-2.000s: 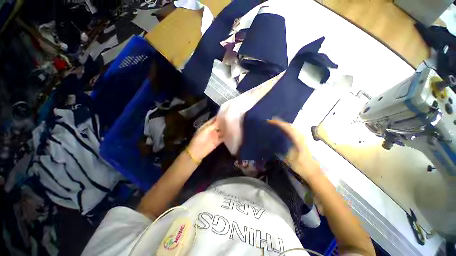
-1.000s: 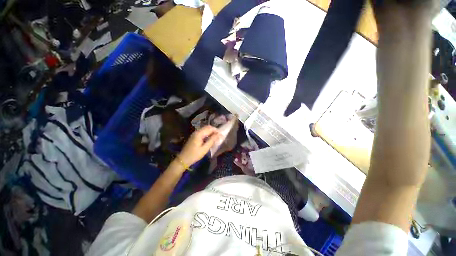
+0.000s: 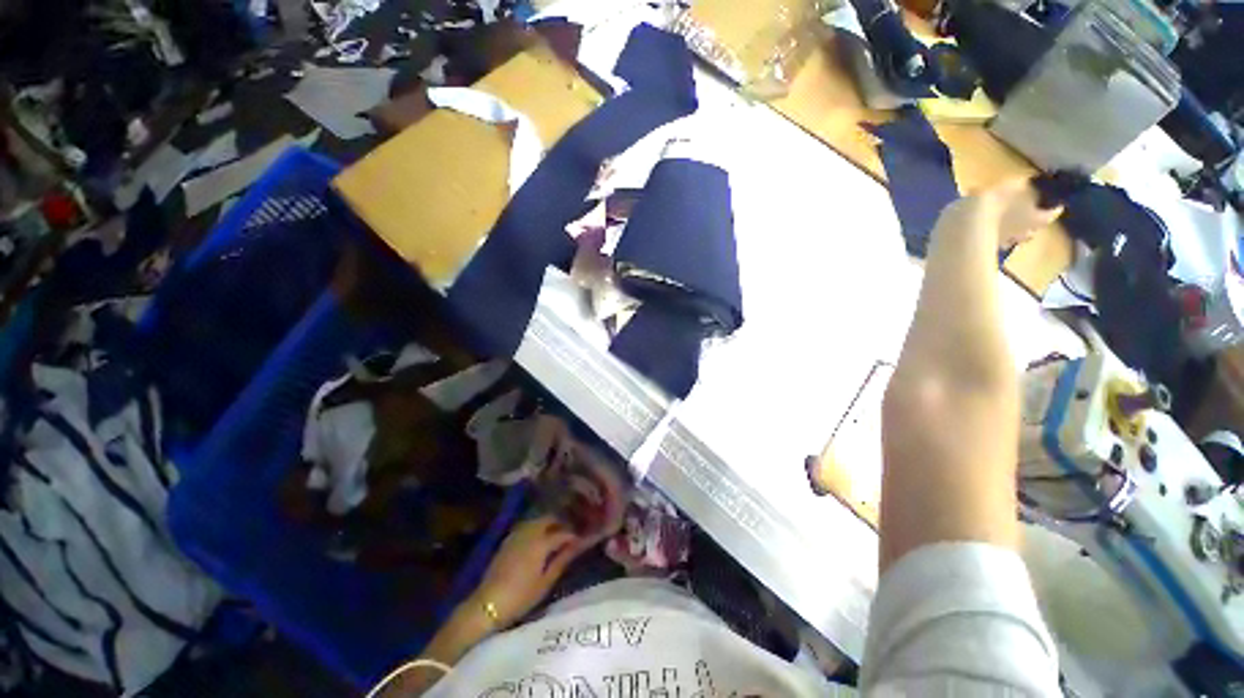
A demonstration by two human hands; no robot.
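Note:
A rolled navy fabric bundle (image 3: 679,246) stands on the white table, with pale and pinkish cloth beside it. A long navy strip (image 3: 546,191) lies across the table's left end. My left hand (image 3: 546,543) is low by the lap, against crumpled pinkish cloth (image 3: 589,498); its fingertips are unclear, so its grip cannot be told. My right arm reaches across the table. My right hand (image 3: 1007,218) is at the far side, between a flat navy piece (image 3: 918,177) and dark cloth (image 3: 1126,246); its fingers are blurred and partly hidden.
The sewing machine (image 3: 1126,505) is at right, partly behind my right forearm. A blue crate (image 3: 259,477) with scraps is left of the lap. Tan board (image 3: 437,177) lies at the table's left end. A clear grey box (image 3: 1089,96) stands at the far right. Striped cloth (image 3: 89,532) is on the floor.
The navy piece held earlier has left my lap; a navy piece now lies at the far side. My right hand has reached far forward. My left hand is lower, and the view has shifted.

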